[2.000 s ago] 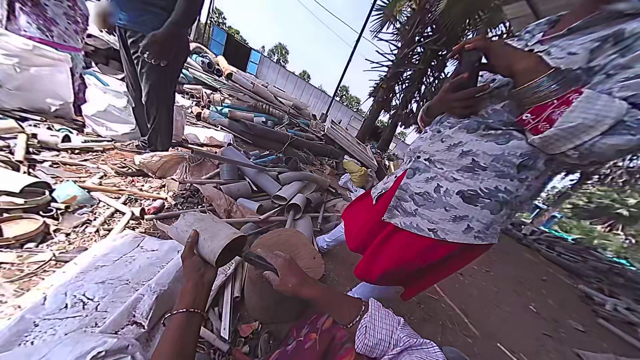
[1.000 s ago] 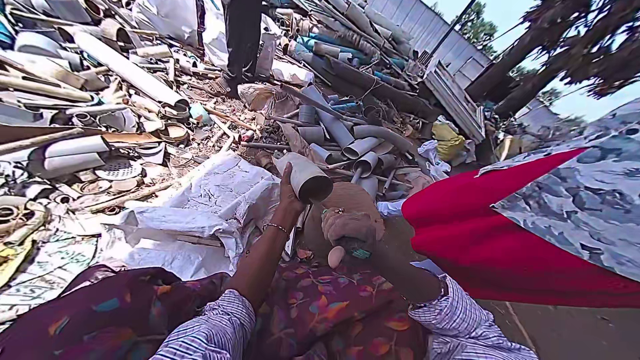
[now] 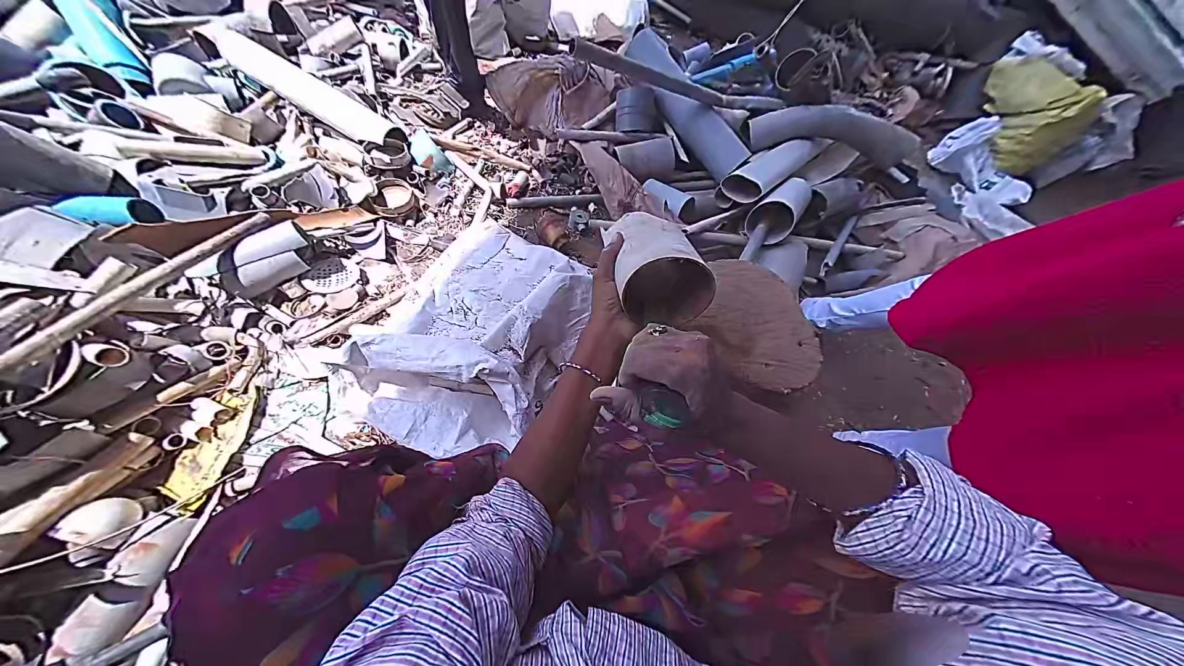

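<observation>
A short, pale plastic pipe section (image 3: 661, 268) is held in my left hand (image 3: 610, 301), its open end tilted down toward me. My right hand (image 3: 671, 370) is just below the pipe's mouth, its fingers closed around an object with a green part (image 3: 661, 416); most of that object is hidden. Behind and to the right of both hands is a round wooden block (image 3: 763, 324) with a flat, light brown top.
White sacking (image 3: 453, 342) lies left of the block. Scrap pipes and broken plastic (image 3: 305, 83) cover the ground at left; grey pipes (image 3: 694, 129) are heaped ahead. A person in a red garment (image 3: 1073, 370) stands close at right. A yellow bag (image 3: 1041, 116) lies beyond.
The view has swung down and left. The dark tool seen at my right hand two seconds ago is no longer discernible. My left hand keeps hold of the pipe section.
</observation>
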